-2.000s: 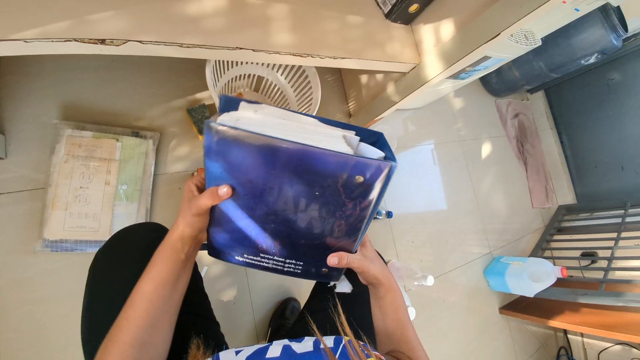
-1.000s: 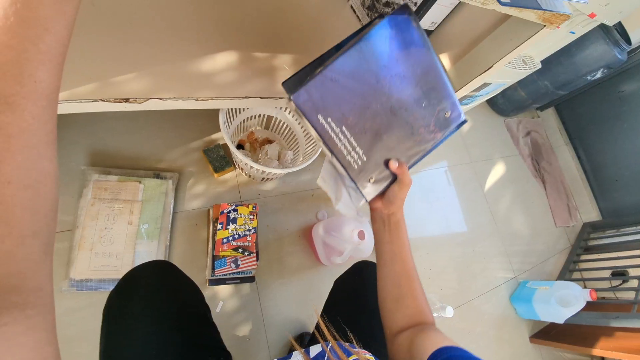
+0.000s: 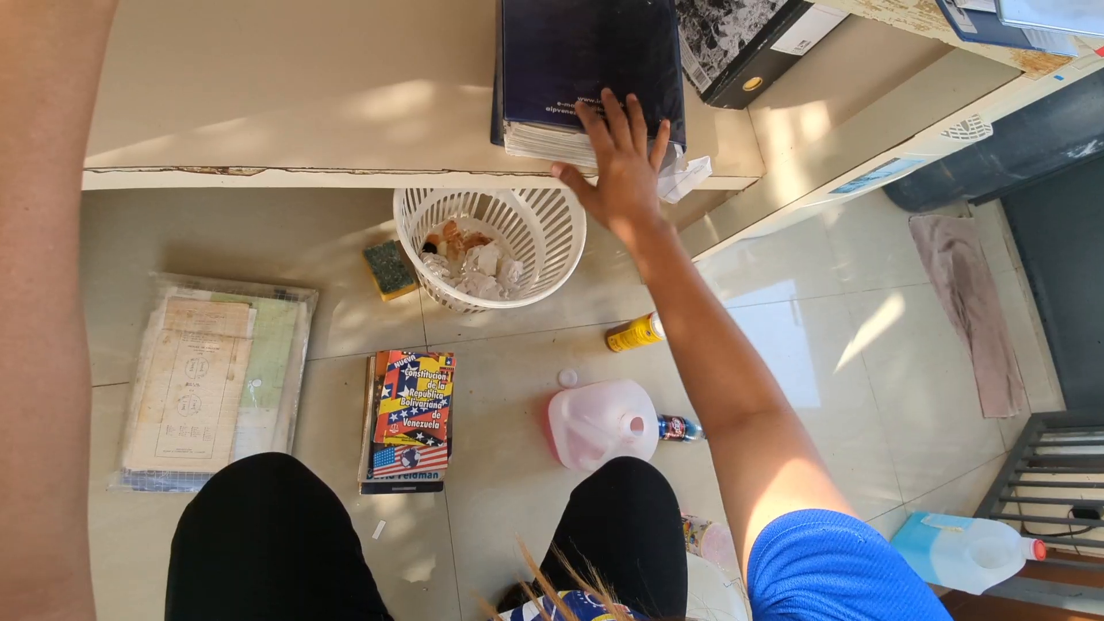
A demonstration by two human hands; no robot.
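Note:
A dark blue ring binder (image 3: 591, 60) full of papers lies on the wooden shelf, its paper edges toward me and a loose white paper (image 3: 686, 178) sticking out at its right corner. My right hand (image 3: 623, 168) rests spread on the binder's near edge, fingers apart and not closed round it. Right of the binder stands a black box file (image 3: 759, 52) with a marbled side. Only my left forearm shows, along the left edge of the view; the left hand is out of frame.
Below the shelf's edge stand a white plastic basket (image 3: 561, 250) with crumpled waste and a sponge (image 3: 390, 269). On the floor are stacked books (image 3: 412, 414), bagged documents (image 3: 203, 379), a pink jug (image 3: 604, 423), a yellow can (image 3: 634, 333) and a blue-liquid jug (image 3: 966, 550).
The binder, held in both hands two seconds ago and in my right hand one second ago, now lies on the shelf. My left hand has left the binder and gone out of view.

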